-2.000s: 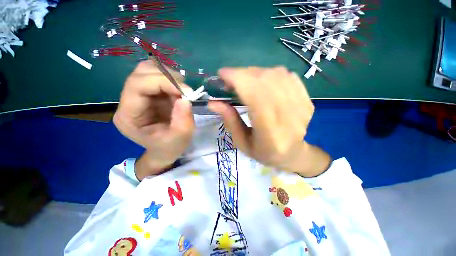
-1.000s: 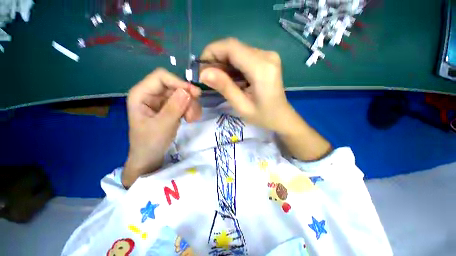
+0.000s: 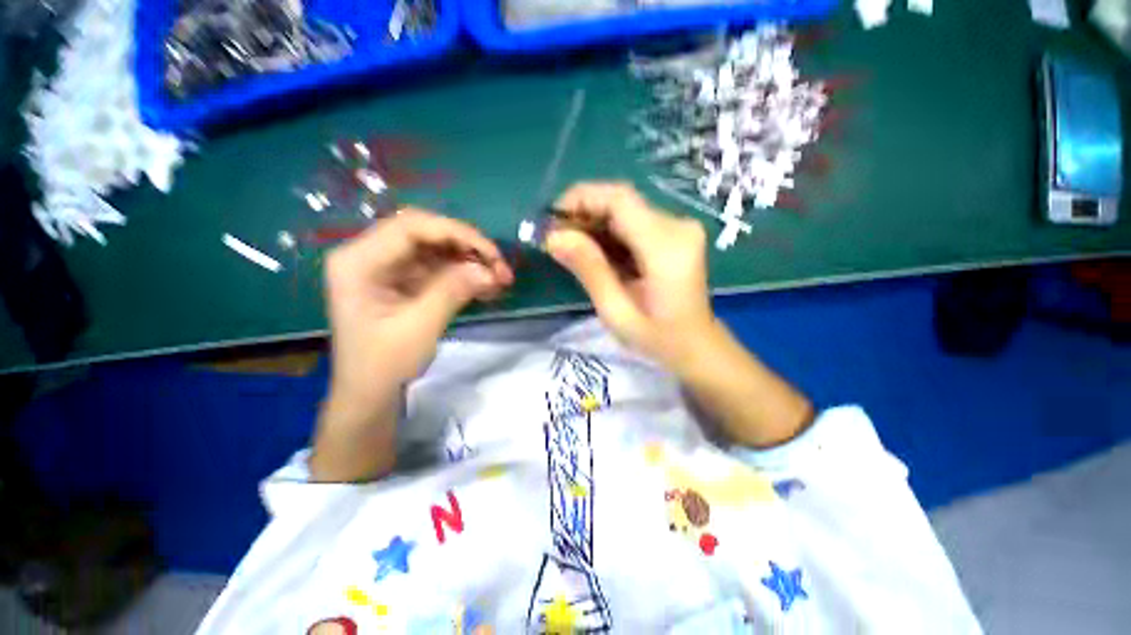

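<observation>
My right hand [image 3: 639, 254] holds a thin grey rod [image 3: 567, 143] by its lower end. The rod points up and away over the green table. A small white piece [image 3: 528, 231] shows at my right fingertips. My left hand [image 3: 403, 279] is just left of it, with thumb and fingertips together; blur hides whether they pinch anything. The two hands are apart. Red leads with small white ends [image 3: 370, 181] lie behind my left hand. A single white strip [image 3: 252, 252] lies left of them.
A pile of assembled pieces [image 3: 757, 124] lies back right. A blue tray of metal parts [image 3: 155, 93] and another blue tray [image 3: 645, 25] stand at the back. White strips [image 3: 93, 124] are heaped far left. A digital scale [image 3: 1083, 137] is at the right.
The view has shifted so the blue trays show. The dark pointed tool seen earlier at my left hand no longer shows. The grey rod now stands up from my right fingertips, and my hands are further apart.
</observation>
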